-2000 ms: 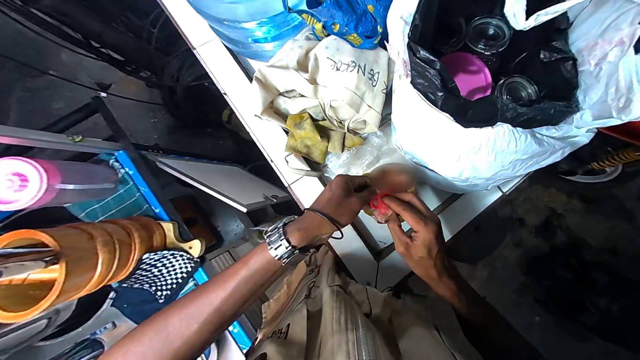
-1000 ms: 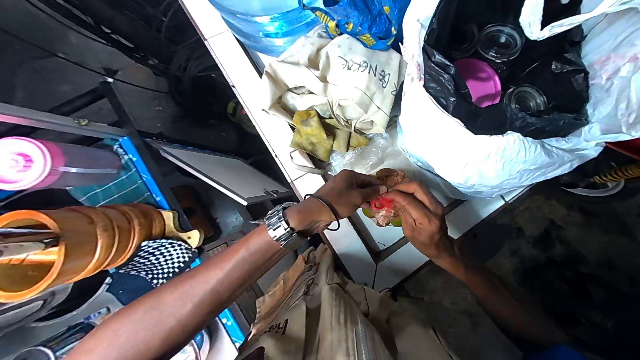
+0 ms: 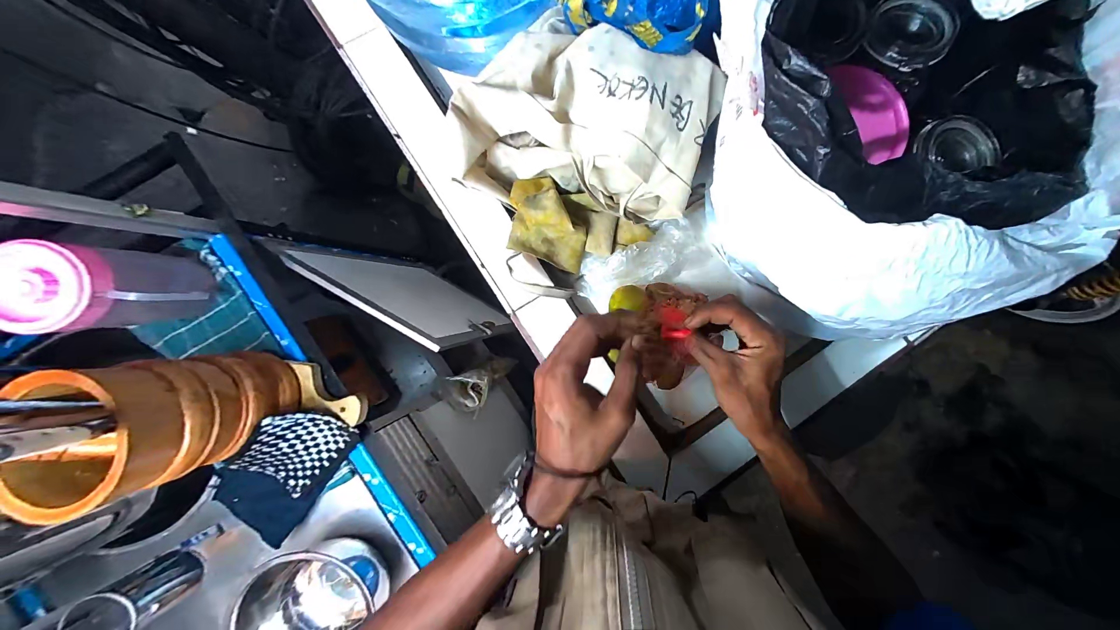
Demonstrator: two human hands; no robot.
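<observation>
Both hands meet over the corner of a white tiled counter (image 3: 682,398). My left hand (image 3: 586,385), with a metal watch on its wrist, pinches a small brownish piece whose kind I cannot tell. Between the thumb and finger of my right hand (image 3: 739,359) is a bright red piece of thin material (image 3: 672,322). Brown lumpy pieces (image 3: 667,372) lie under the fingers, partly hidden. A yellow-green round fruit (image 3: 628,299) sits just beyond my left fingertips. Clear plastic film (image 3: 643,258) lies crumpled behind it.
Leaf-wrapped parcels (image 3: 547,229) rest against a cream cloth bag (image 3: 604,114) bearing writing. At right stands a white plastic bag (image 3: 831,258) with glass jars (image 3: 958,144) and a pink lid (image 3: 871,114). Left are an orange-brown cylindrical holder (image 3: 149,433), a pink-lidded container (image 3: 96,287) and a metal cup (image 3: 302,599).
My left hand has drawn back a little from my right, and its thumb and fingers now show apart from the red piece. The yellow-green fruit shows more clearly.
</observation>
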